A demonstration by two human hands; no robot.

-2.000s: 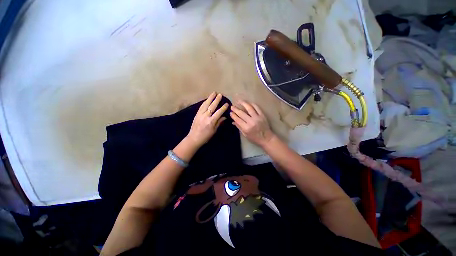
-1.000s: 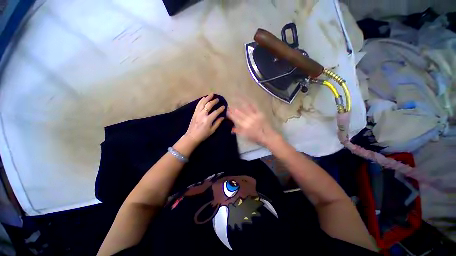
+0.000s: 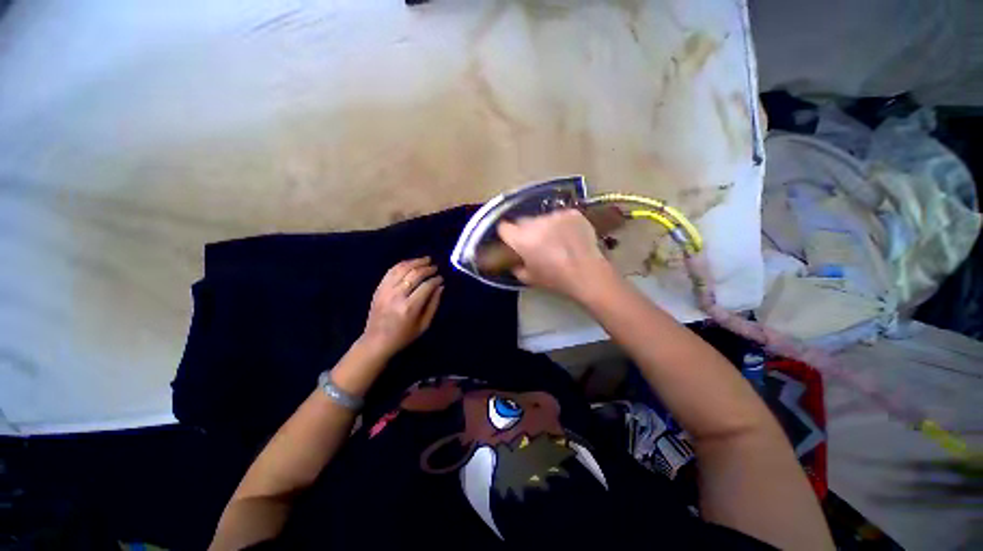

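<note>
The black garment (image 3: 280,312) lies flat over the near edge of the padded table. My left hand (image 3: 404,301) rests on the garment, fingers bent and close together, just left of the iron's tip. My right hand (image 3: 555,253) is closed around the handle of the steam iron (image 3: 490,231). The iron's pointed end faces left and lies over the garment's upper right corner. The handle is mostly hidden by my right hand. Whether my left fingers pinch any cloth cannot be told.
Two yellow hoses (image 3: 647,212) leave the iron and join a pinkish wrapped hose (image 3: 744,326) running right. A red basket (image 3: 819,431) stands below the table's right side. Pale bundles (image 3: 830,215) lie at the right. The table cover (image 3: 323,140) has brown stains.
My right hand has left the garment's corner and taken hold of the iron. The iron has moved down and left onto the cloth. My left hand has shifted down and left.
</note>
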